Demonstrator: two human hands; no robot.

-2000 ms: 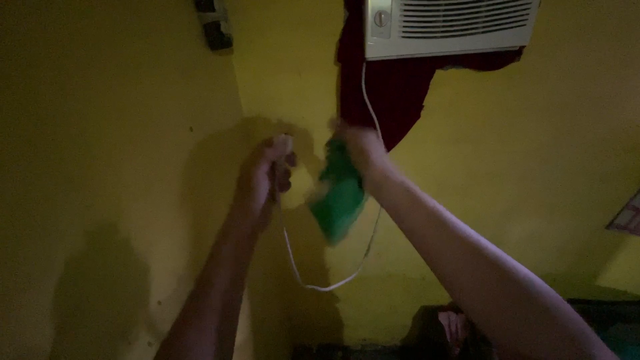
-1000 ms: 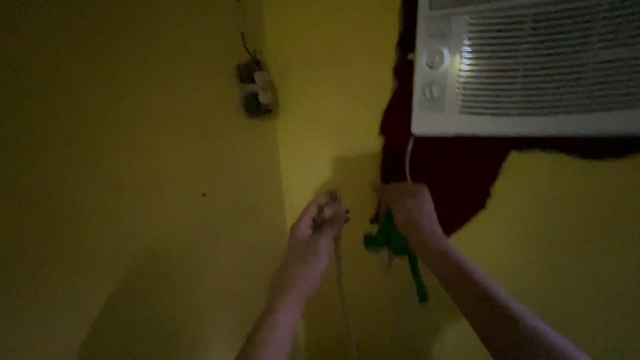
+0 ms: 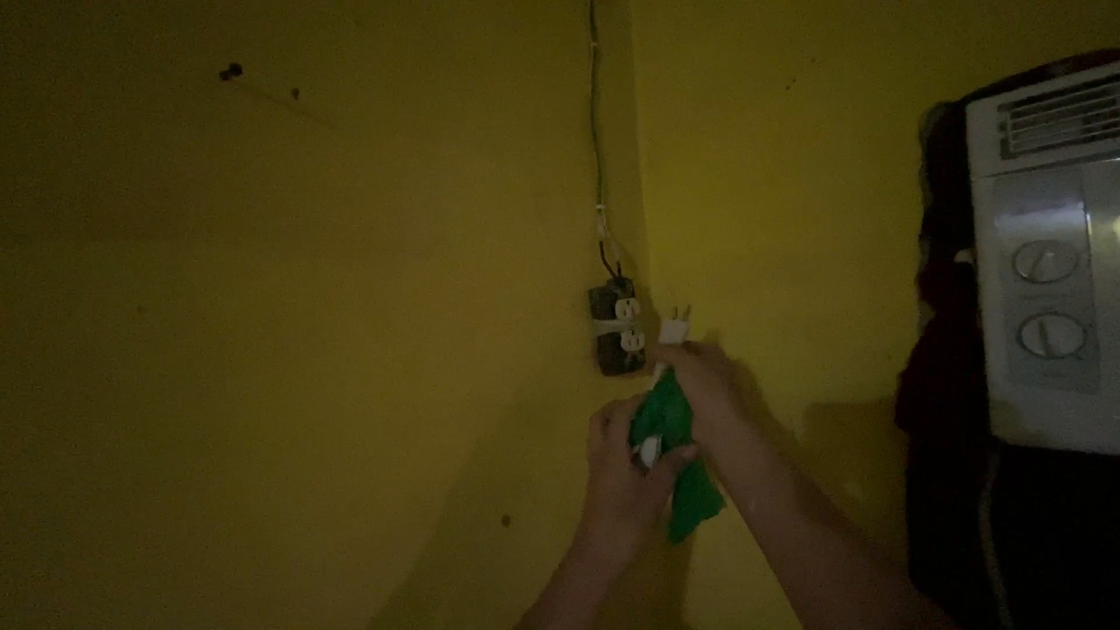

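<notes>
My right hand (image 3: 704, 385) grips a white power plug (image 3: 674, 331) on its cord, its metal prongs pointing up, and a green cloth (image 3: 669, 411) hangs from the same hand. Just below, my left hand (image 3: 626, 455) is closed around a small white object (image 3: 649, 451), beside the cloth; its kind is hard to tell. Left of the plug, near the wall corner, an electrical outlet (image 3: 628, 324) with two white sockets sits on a dark box. The plug and the outlet are apart.
A thin green wire (image 3: 597, 131) runs down the corner to the outlet. At the right is a white window air conditioner (image 3: 1046, 297) with two knobs, dark red cloth (image 3: 941, 376) around its edge and a cord (image 3: 989, 525) below. Nails (image 3: 232, 72) stick out of the yellow wall.
The hands have come together near the outlet; they were apart before. The plug's prongs now show above the right hand. The view has swung left and up.
</notes>
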